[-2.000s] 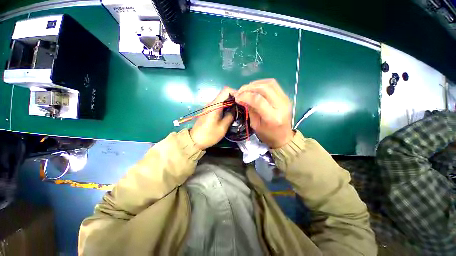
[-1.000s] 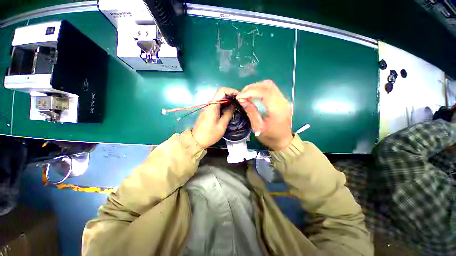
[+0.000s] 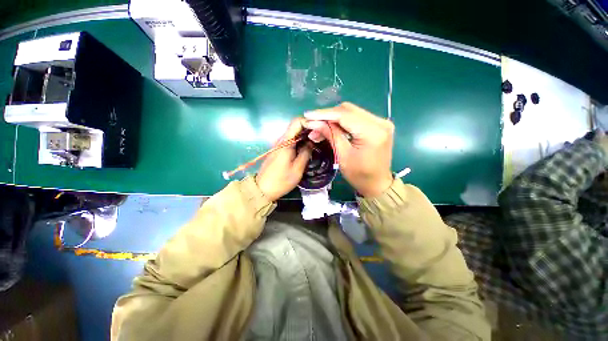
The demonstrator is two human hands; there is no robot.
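A round dark housing (image 3: 319,170) is held at the bench's near edge, its open end facing up with inner parts showing. A white bracket (image 3: 316,204) hangs at its lower edge. My left hand (image 3: 281,167) grips the housing's left side. My right hand (image 3: 363,148) pinches a thin wire lead at the housing's top; the fingertips partly hide the lead. A red-orange wire harness (image 3: 260,157) runs out to the left over my left hand and ends in a small white plug (image 3: 227,175).
Two black-and-white box machines stand on the green bench, one at far left (image 3: 110,106) and one at back left (image 3: 198,64). A white cable tip (image 3: 403,172) lies right of my right hand. Black round parts (image 3: 517,105) lie on a white mat at right, beside a person's checked sleeve (image 3: 560,193).
The wires on the left have swung and now slope down to the left. My right fingers have shifted over the housing's top. The housing has turned more upright since the earliest frame.
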